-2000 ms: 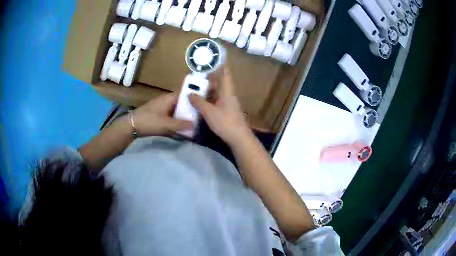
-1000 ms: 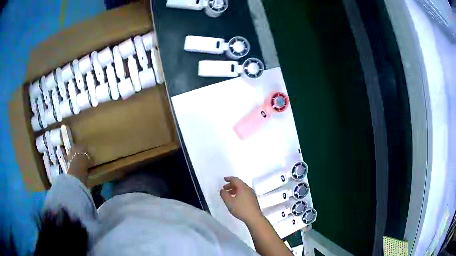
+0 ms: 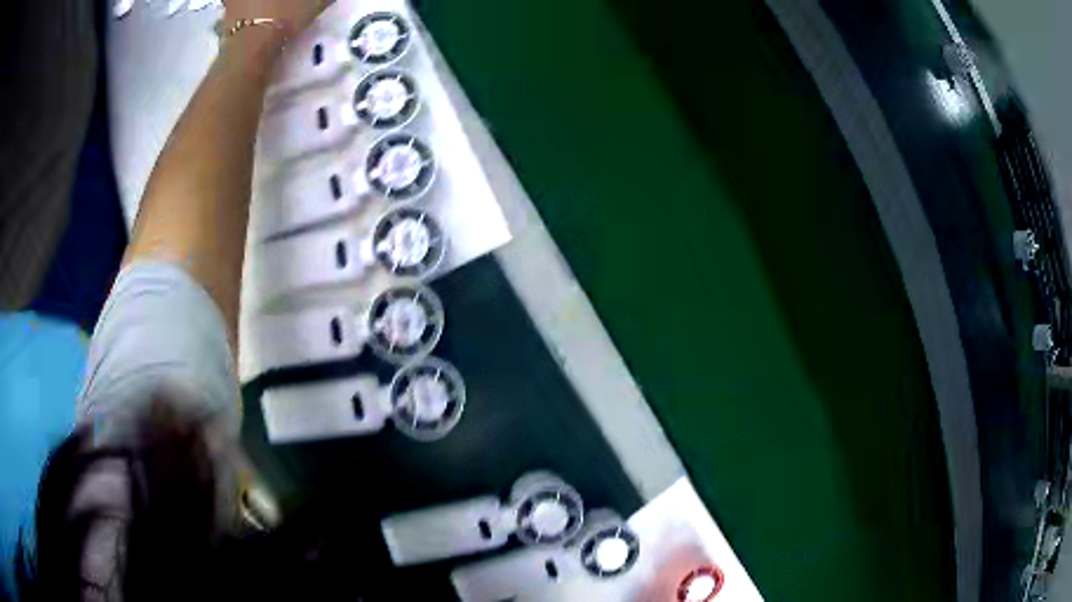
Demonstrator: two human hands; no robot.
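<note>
My left hand [image 3: 286, 11], with a bracelet at the wrist, is at the top left, cut off by the upper edge; its fingers and anything in them are hidden. My right hand is not in view. Several white handheld fans [image 3: 317, 406] lie in a column beside and below my left hand, handles to the left and round heads to the right. More white fans [image 3: 444, 532] lie at the bottom centre. A pink fan [image 3: 698, 584] is partly cut off at the bottom edge, blurred.
A white sheet [image 3: 476, 218] lies under the upper fans, and another white sheet [image 3: 672, 517] is at the bottom. The dark green bench [image 3: 517, 400] shows between them. A green conveyor belt [image 3: 658, 235] runs along the right. Small white pieces [image 3: 165, 6] lie at the top left.
The view has swung along the bench to a column of white fans. The carton has left the view. My left hand has moved from the carton to the sheet's far part; my right hand has gone out of view.
</note>
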